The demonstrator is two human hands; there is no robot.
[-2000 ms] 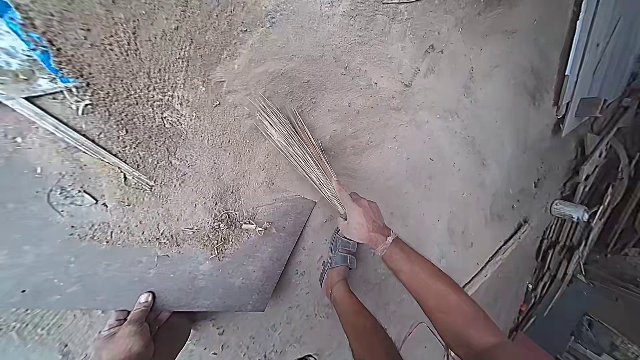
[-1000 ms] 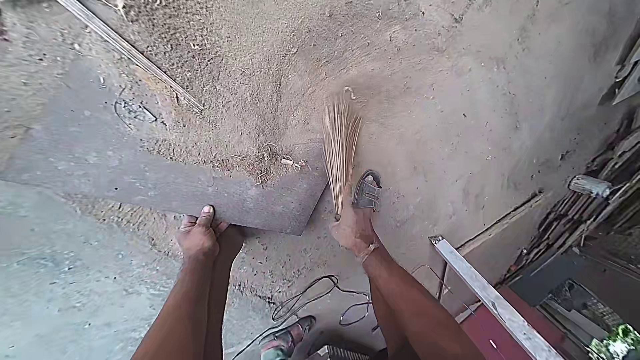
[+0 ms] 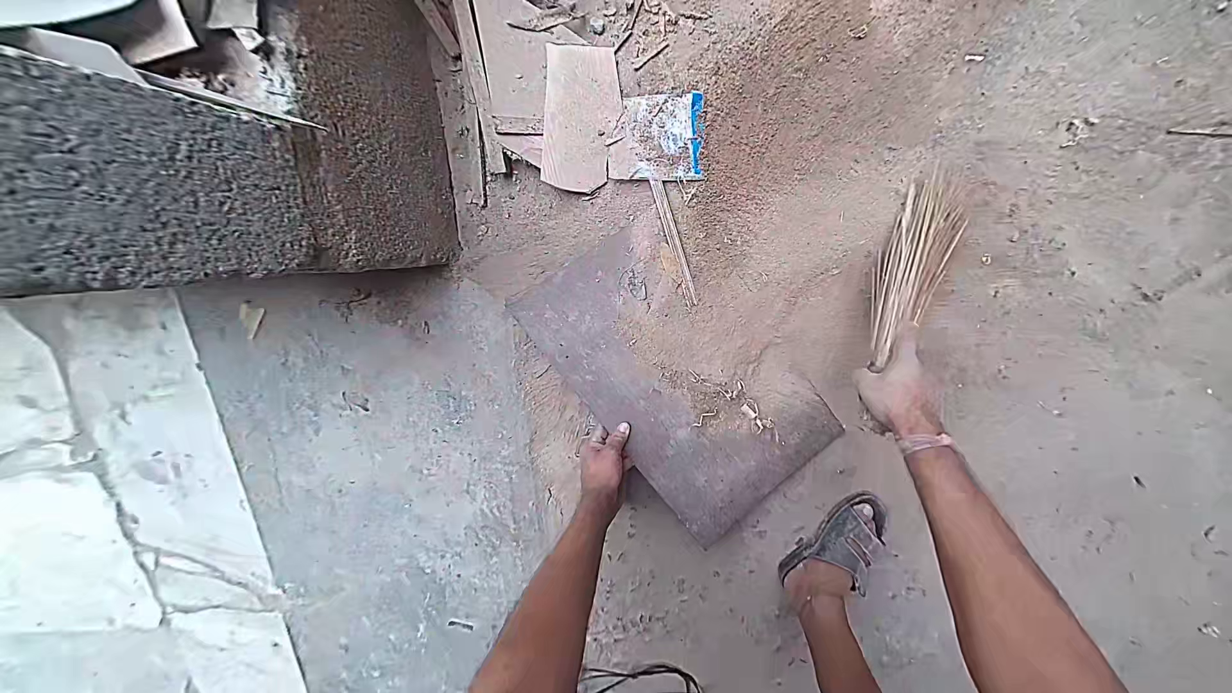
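Note:
My left hand [image 3: 604, 464] grips the near left edge of a flat dark board [image 3: 674, 443] lying on the floor, thumb on top. Sawdust [image 3: 703, 327] covers the board's far part, with curled wood shavings [image 3: 756, 417] near its right corner. To the right of the board, my right hand [image 3: 902, 385] is closed round the bound end of a stick broom [image 3: 914, 260]. The broom's bristles point away from me and fan out over the dusty floor, apart from the board.
A rough concrete block or ledge [image 3: 192, 192] stands at the upper left. Wood offcuts [image 3: 581, 115], a blue-edged white piece [image 3: 664, 135] and a thin strip [image 3: 674, 241] lie beyond the board. My sandalled foot [image 3: 837, 553] is between my arms; a dark cable [image 3: 645, 674] lies at the bottom edge.
The view has shifted and turned, bringing the concrete ledge into sight. The broom, close beside the board's right end a second ago, is now farther right of it. Both hands keep their holds.

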